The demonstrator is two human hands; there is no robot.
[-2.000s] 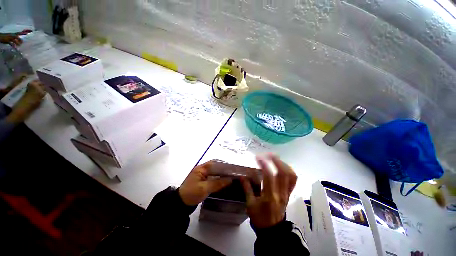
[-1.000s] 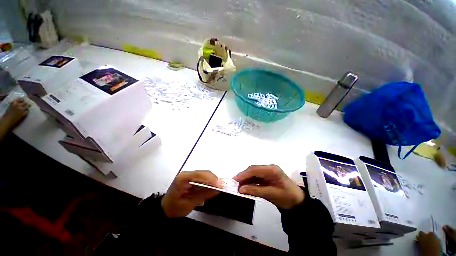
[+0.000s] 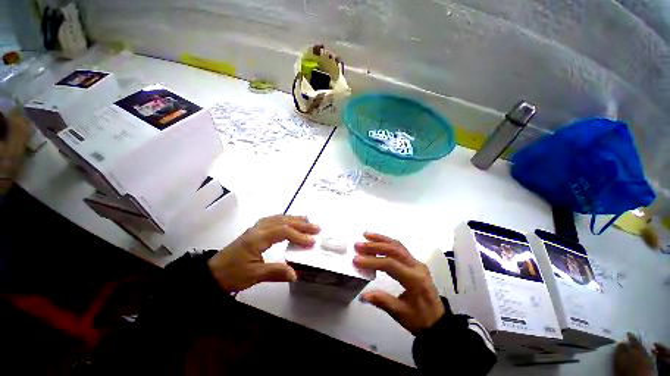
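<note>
A white retail carton [image 3: 328, 283] stands on the table in front of me with its top flap closed. A small pale oval piece, likely the hang tab [image 3: 334, 245], shows on the top. My left hand [image 3: 258, 253] rests its fingers on the carton's top left edge, thumb at the left side. My right hand [image 3: 400, 279] touches the top right edge with its fingertips, thumb spread below near the right side. Both hands hold the carton between them. The carton's lower part is dark and partly shaded.
Stacked cartons [image 3: 154, 147] stand at left. Open cartons [image 3: 510, 294] stand at right. A teal basin [image 3: 400, 158] holds white pieces, with loose tabs [image 3: 264, 128] nearby. A cloth tote [image 3: 319, 95], steel flask [image 3: 504, 136] and blue bag [image 3: 584, 169] line the wall. Other people's hands [image 3: 633, 356] show at the edges.
The flap, first raised and worked between both hands, is now down on the carton. My hands have moved apart to its two sides. The view has shifted somewhat.
</note>
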